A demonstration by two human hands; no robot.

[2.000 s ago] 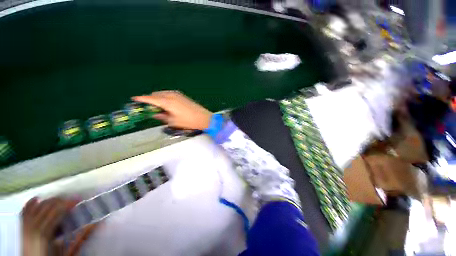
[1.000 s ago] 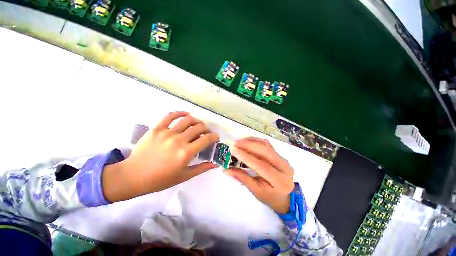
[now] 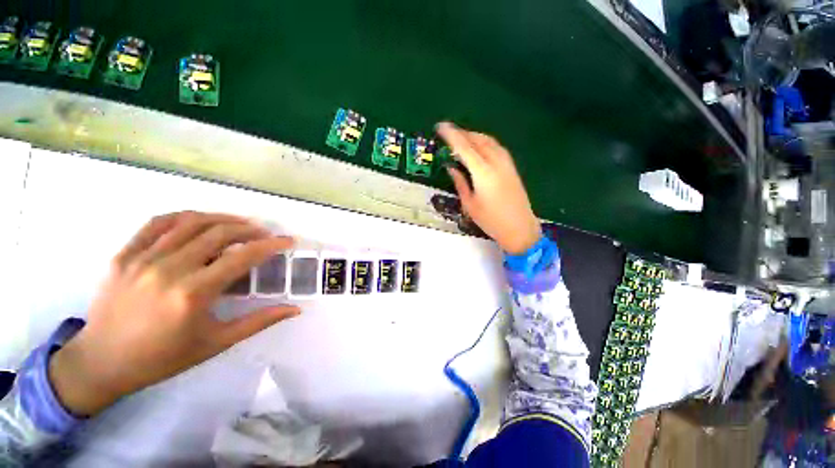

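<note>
A white row of housings (image 3: 304,274) lies on the bench. Its right cells hold dark boards, and the visible cells nearer my left hand look grey and empty. My left hand (image 3: 188,297) straddles the row's left end, fingers along the upper edge and thumb along the lower, hiding that end. My right hand (image 3: 490,187) reaches over the belt edge. Its fingers are around the last circuit board in a short row, mostly hidden; whether they grip it cannot be seen. Beside it is another circuit board (image 3: 420,155) with a yellow part.
More boards (image 3: 127,62) stand along the green conveyor belt (image 3: 412,55) at upper left. A white housing strip (image 3: 671,190) lies on the belt at right. A board array (image 3: 625,352) lies beside a black sheet (image 3: 579,274). Crumpled white cloth (image 3: 275,430) is near my body.
My right hand has left the housings and moved up and right to the belt boards. The housing row now lies flat, with its filled cells exposed. My left hand has moved left and down.
</note>
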